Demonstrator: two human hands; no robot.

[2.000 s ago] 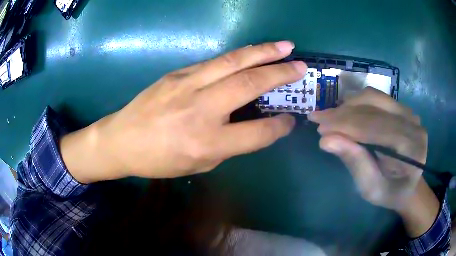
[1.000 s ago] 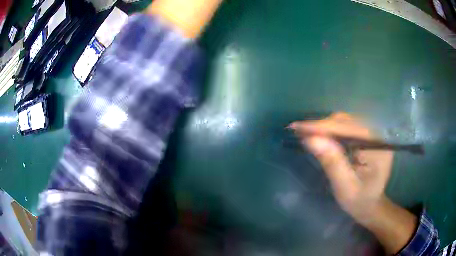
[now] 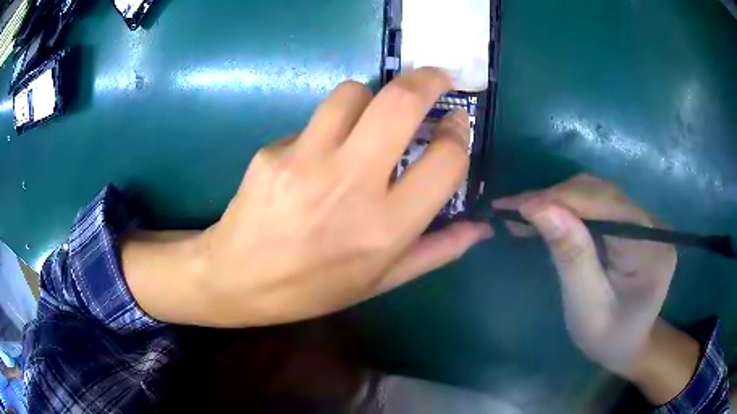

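Observation:
A black phone housing [image 3: 490, 48] lies lengthwise at top centre, its top end cut off by the picture's edge. A blank white screen [image 3: 446, 36] fills its far part, with a blue flex strip [image 3: 458, 103] below. The white keypad board [image 3: 414, 154] is in the near part, mostly hidden under my fingers. My left hand [image 3: 323, 202] lies over the housing, fingers on the board area and thumb at its near end. My right hand [image 3: 614, 259] holds dark tweezers [image 3: 646, 233] close to the housing's near right corner; their tips are blurred.
The green bench top [image 3: 202, 137] has glare spots. Other phone units are heaped at the upper left, one with a white face [image 3: 36, 99] lying nearest. Another unit [image 3: 133, 10] is cut off at the top edge. Plaid sleeves [image 3: 89, 267] show at both sides.
One second ago my left arm reached up past the top edge and no phone lay before me. Now my left hand is back on a phone housing, turned lengthwise. My right hand still holds the tweezers.

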